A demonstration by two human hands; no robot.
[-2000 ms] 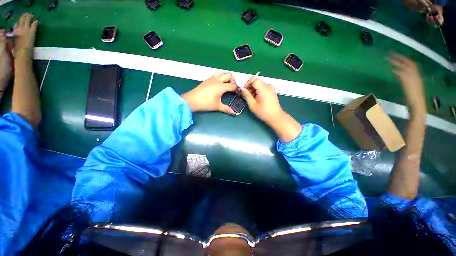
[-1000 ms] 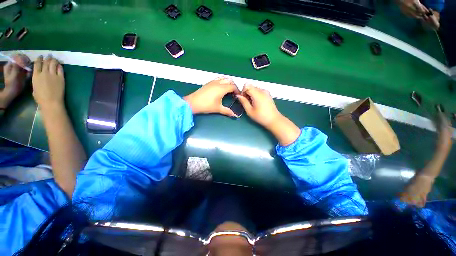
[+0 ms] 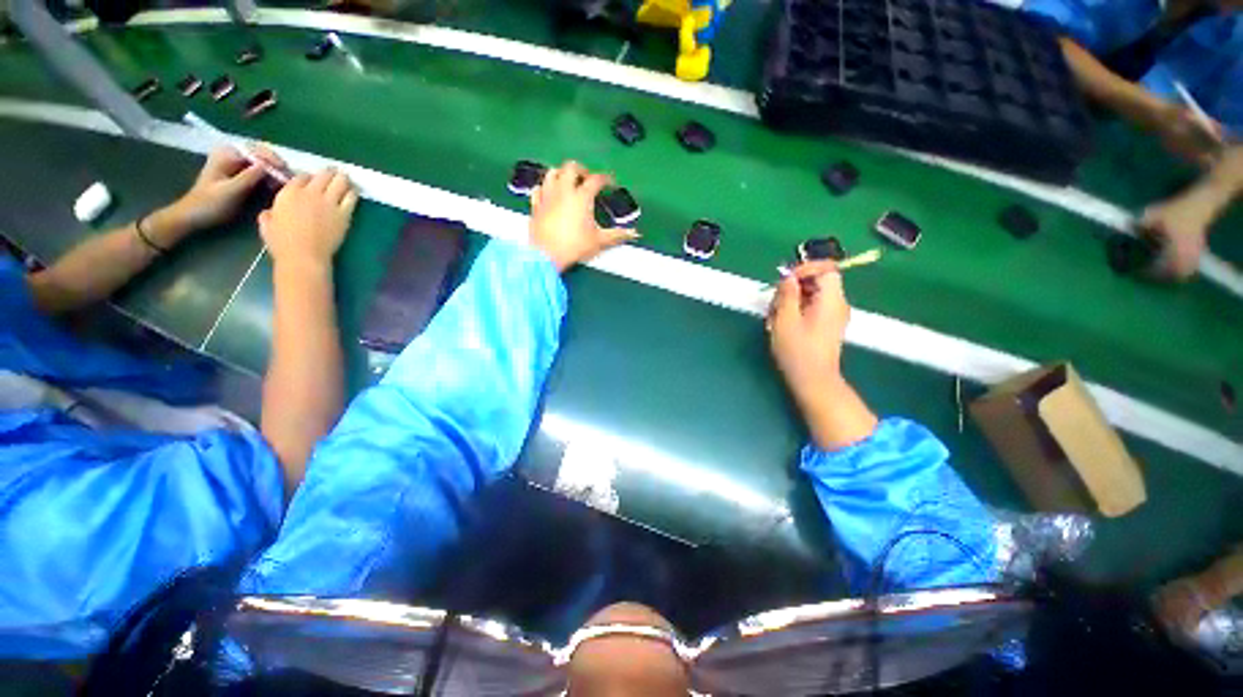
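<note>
My left hand (image 3: 570, 218) is over the white rail at the belt's near edge. Its thumb and fingers are apart around a dark smartwatch body (image 3: 619, 206); no firm grip shows. My right hand (image 3: 811, 324) holds a thin, pale tan stick-like tool (image 3: 859, 260), which points right over the belt. A smartwatch body (image 3: 822, 249) lies just beyond the right fingertips, partly hidden. Another smartwatch body (image 3: 702, 240) lies on the belt between my hands, and one more (image 3: 526, 177) is left of my left hand.
The green belt (image 3: 954, 259) carries several more watch bodies. A black case-like block (image 3: 415, 283) lies left; an open cardboard box (image 3: 1063, 439) and crumpled plastic (image 3: 1050, 542) are right. A whitish packet (image 3: 588, 471) lies near the front edge. Neighbours' hands (image 3: 311, 215) and black trays (image 3: 927, 85) are around.
My hands have parted from the watch body held between them. The left reached left to the belt, the right moved right with the tool. The view has shifted, and a watch body now lies between my hands.
</note>
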